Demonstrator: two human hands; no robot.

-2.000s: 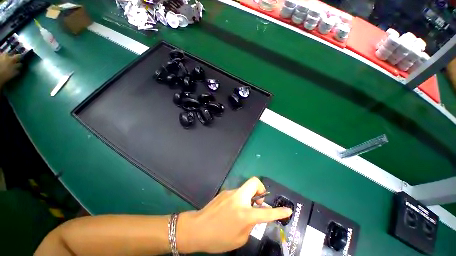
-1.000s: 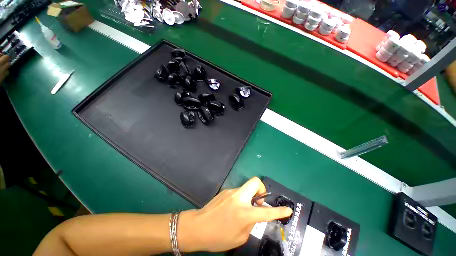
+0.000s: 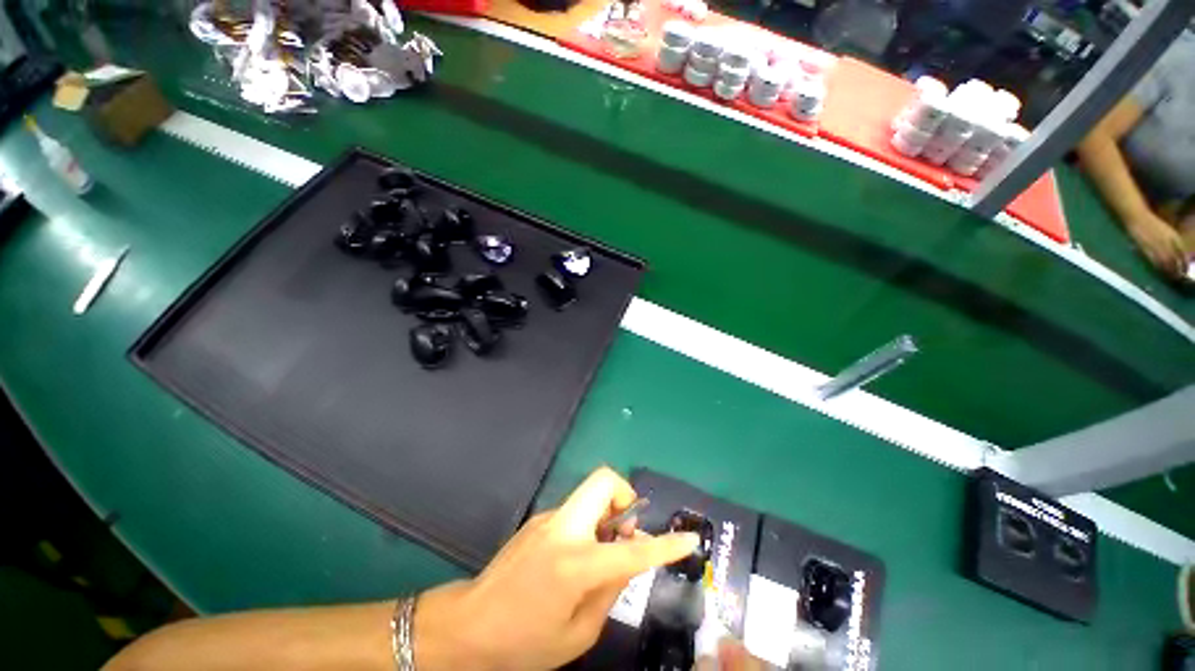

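My left hand (image 3: 557, 577), with a silver bracelet, reaches in from the lower left. It pinches a thin dark tool (image 3: 624, 515), and its index fingertip is at a glossy black housing (image 3: 689, 540) in the near black fixture (image 3: 737, 540). A blurred whitish bottle (image 3: 712, 637) with a yellow tip is over this fixture. Only fingertips of my right hand (image 3: 737, 657) show at the bottom edge, against the bottle. A second fixture (image 3: 773, 556) beside it holds a black housing (image 3: 827, 594).
A large black tray (image 3: 321, 452) holds many black housings (image 3: 439, 299). A spare fixture (image 3: 1031, 544) lies near the white post (image 3: 1114, 446). A white blade-like tool (image 3: 101, 281), a white bottle (image 3: 59, 157) and a carton (image 3: 125, 108) are at left. A person's arm (image 3: 1130, 184) is at upper right.
The view has shifted, so the tray and fixtures sit further left. My left hand keeps its place at the fixture. Right fingertips have come into view at the bottom, and the yellow tip stands closer to the housing.
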